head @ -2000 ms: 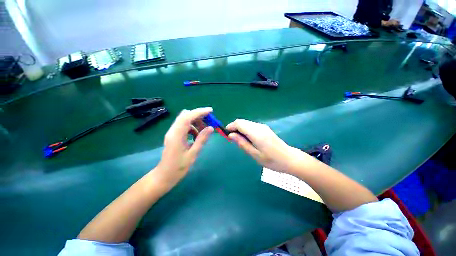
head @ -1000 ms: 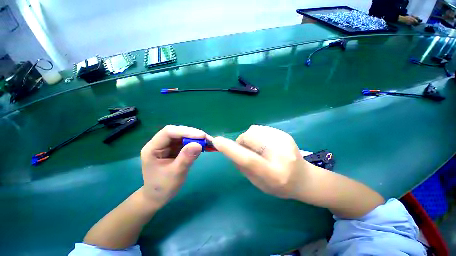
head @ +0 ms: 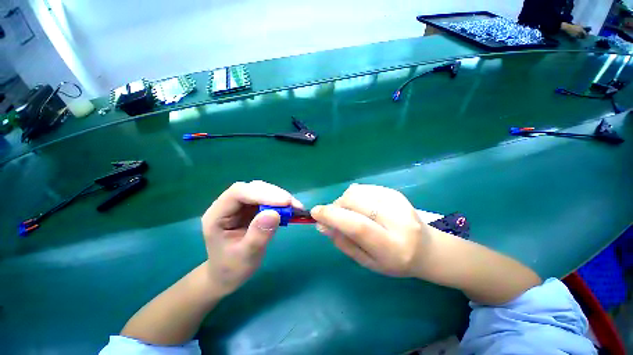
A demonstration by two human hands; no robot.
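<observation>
My left hand (head: pixel 239 232) pinches the blue plug (head: pixel 276 213) of a clamp lead between thumb and fingers, in front of me. My right hand (head: pixel 378 229) pinches the red and black wires (head: pixel 302 216) just beside the plug. The lead's cable is hidden behind my right hand. A black clamp (head: pixel 452 224) shows beyond my right wrist, with a small white edge beside it. Whether it belongs to the held lead cannot be seen.
Other clamp leads lie on the green surface (head: pixel 347 159): left (head: pixel 119 182), centre (head: pixel 295 135), far (head: pixel 437 69) and right (head: pixel 604 133). Boards (head: pixel 229 80) and a black tray (head: pixel 486 31) of small parts stand on the far ledge. A person's hand (head: pixel 575 29) is beyond. A red crate edge (head: pixel 595 312) is at right.
The plug is now held level and lower, with my right fingers against its wires. The centre and left leads have shifted left. The far lead has also shifted left since one second ago.
</observation>
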